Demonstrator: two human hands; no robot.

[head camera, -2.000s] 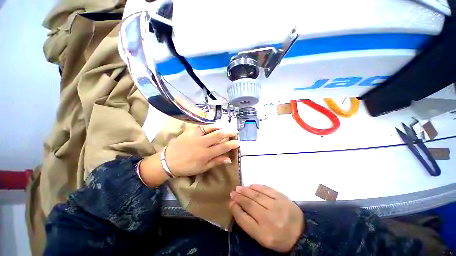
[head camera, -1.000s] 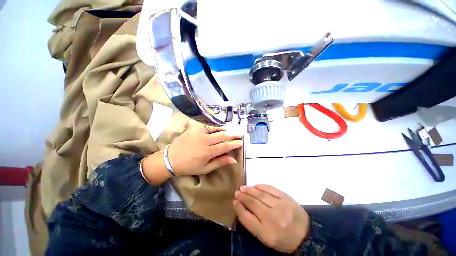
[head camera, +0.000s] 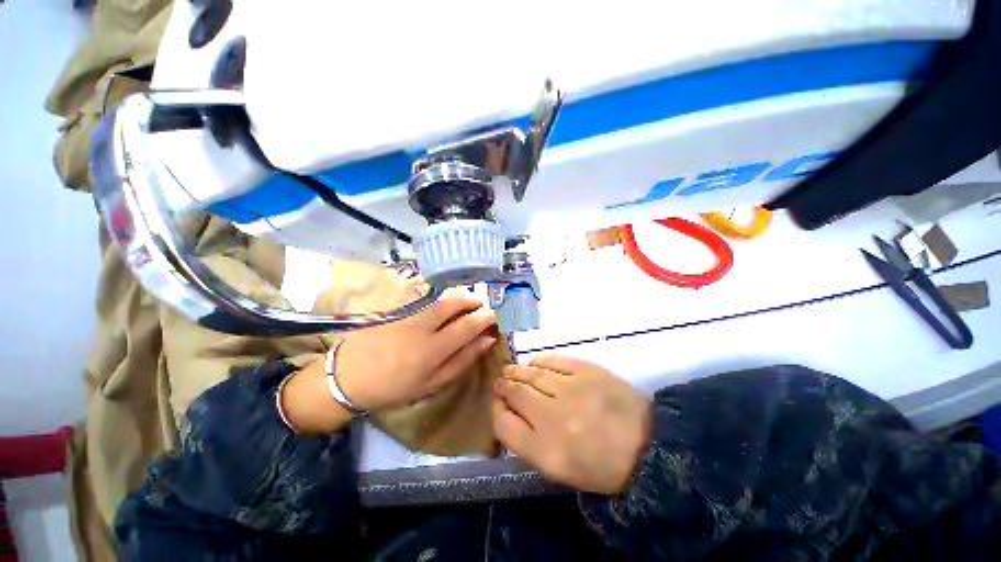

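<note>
The tan garment is heaped left of the sewing machine, and a piece of it runs under my hands in front of the presser foot guide. My left hand lies flat on the cloth, fingertips close to the presser foot. My right hand holds the cloth edge nearer to me, fingers together. The needle is hidden behind the tension dial. A white paper label lies on the cloth behind my left hand.
Scissors with red and orange loops lie beside the machine. Black thread snips and brown tabs are at the right. The table's grey front edge runs below my hands. A red pipe is at the left.
My right hand has moved forward, closer to the machine, and the cloth edge has moved forward with it. My left hand stays on the cloth. The view has shifted closer over the machine head.
</note>
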